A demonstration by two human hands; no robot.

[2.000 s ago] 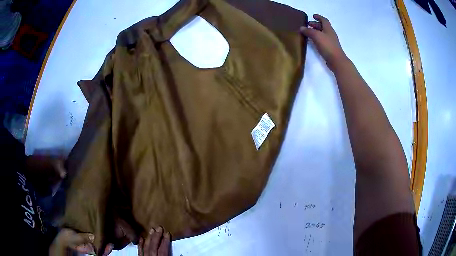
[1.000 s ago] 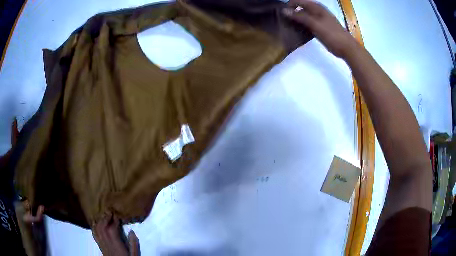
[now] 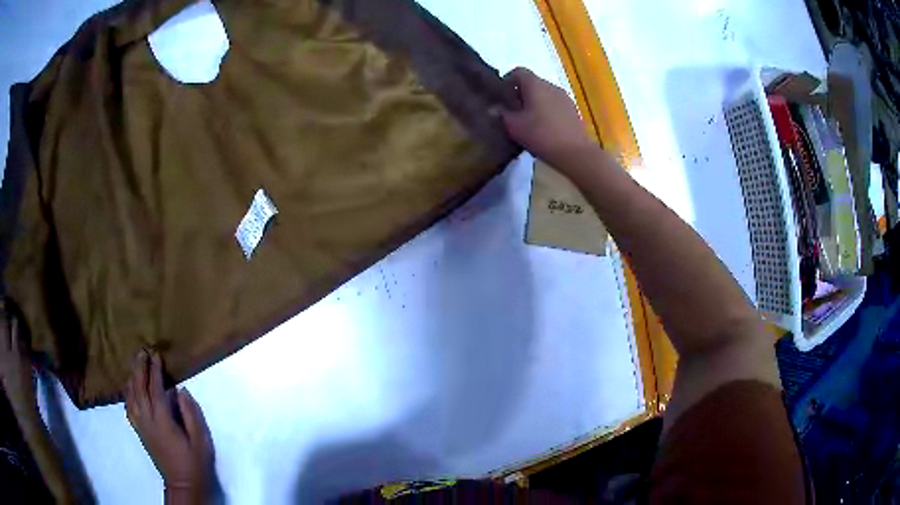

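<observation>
A dark brown vest lies spread with its golden-olive lining up, at the upper left. A white care label lies on the lining, and the white table shows through an armhole. My right hand is closed on the vest's right corner, at the darker band. My left hand rests its fingertips on the vest's lower edge, with the thumb apart and off the cloth.
Another person's arm is at the far left edge. A tan card with handwriting lies beside the table's orange strip, partly behind my right forearm. A white perforated basket with small items stands at the right.
The view has shifted to the right, bringing the card and basket into view. My right hand has kept hold of the corner and the cloth has been pulled flatter, its lower edge now nearly straight.
</observation>
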